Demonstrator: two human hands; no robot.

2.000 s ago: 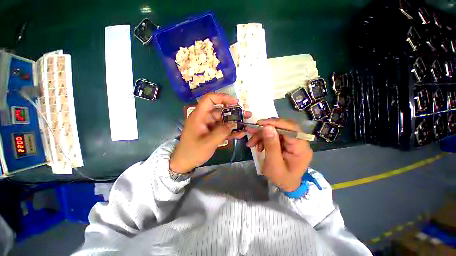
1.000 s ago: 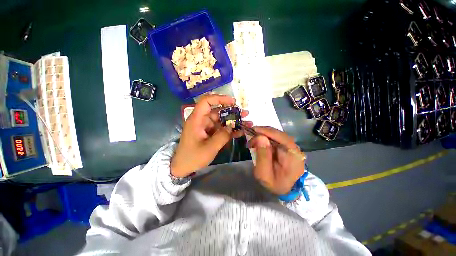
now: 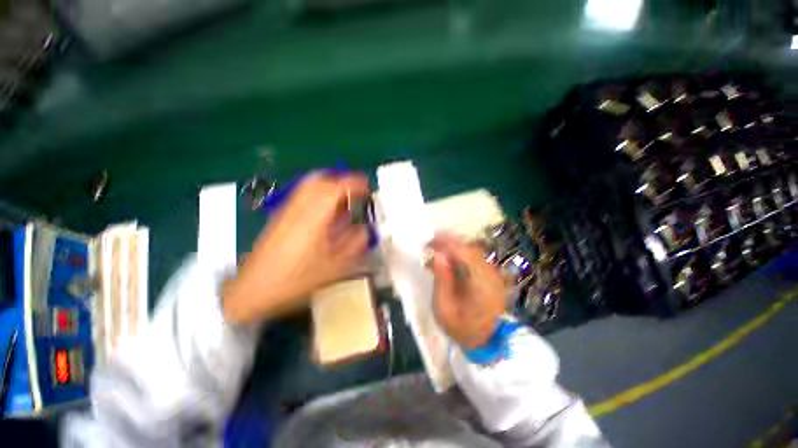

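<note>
The view is blurred. My left hand (image 3: pixel 302 241) is raised in front of the blue parts bin (image 3: pixel 282 194) and covers most of it. Its fingertips are closed on a small dark-edged thing (image 3: pixel 358 206), which looks like the watch case. My right hand (image 3: pixel 472 289) is over the right side of the long white sticker sheet (image 3: pixel 404 210), fingers bent; the blur hides whether it holds the tweezers. The cream pad (image 3: pixel 346 320) with a red-brown border lies below my left hand, uncovered.
Cream sheets (image 3: pixel 465 213) and several watch cases (image 3: pixel 534 262) lie right of the sticker sheet, with black trays (image 3: pixel 691 201) further right. A white strip (image 3: pixel 217 219), patterned sheets (image 3: pixel 125 271) and a blue box (image 3: pixel 63 324) with red displays are left.
The view has tilted up and the bench things sit lower in it. My left hand has moved away from my right and off the pad, over the bin. The hands are now apart.
</note>
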